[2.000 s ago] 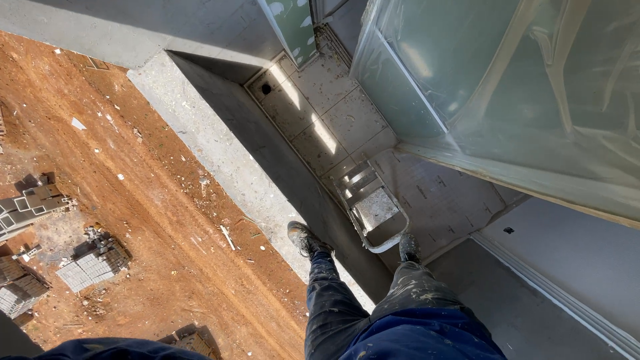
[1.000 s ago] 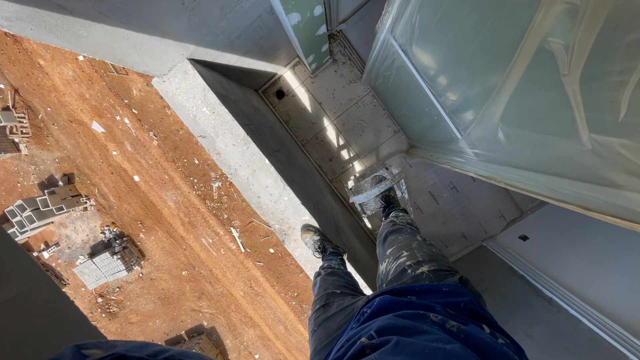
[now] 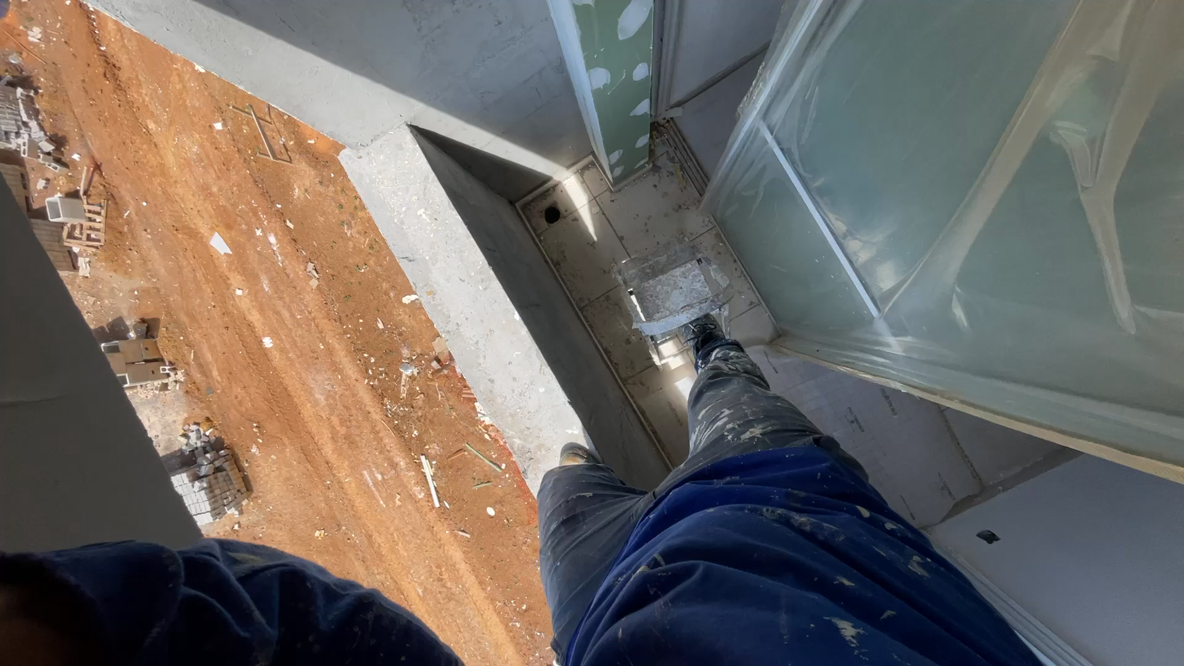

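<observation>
Neither of my hands shows; a dark blue sleeve (image 3: 240,606) fills the bottom left corner. I look down past my paint-spattered blue top (image 3: 786,564) and grey trousers (image 3: 740,407). One shoe (image 3: 705,335) is at the edge of a small step stool (image 3: 680,289) with a plaster-marked top, standing on the balcony floor. My other shoe (image 3: 578,454), mostly hidden by the trouser leg, is on top of the concrete parapet (image 3: 472,277).
Beyond the parapet lies a long drop to red dirt ground (image 3: 305,370) with block stacks (image 3: 211,481) and a pallet (image 3: 86,225). Plastic-covered glazing (image 3: 925,185) stands at right. A green board (image 3: 615,83) and a floor drain hole (image 3: 552,215) are farther up.
The foot on the stool side has moved up the view together with the stool, which stood nearer the parapet foot two seconds ago. A sleeve shows larger at bottom left.
</observation>
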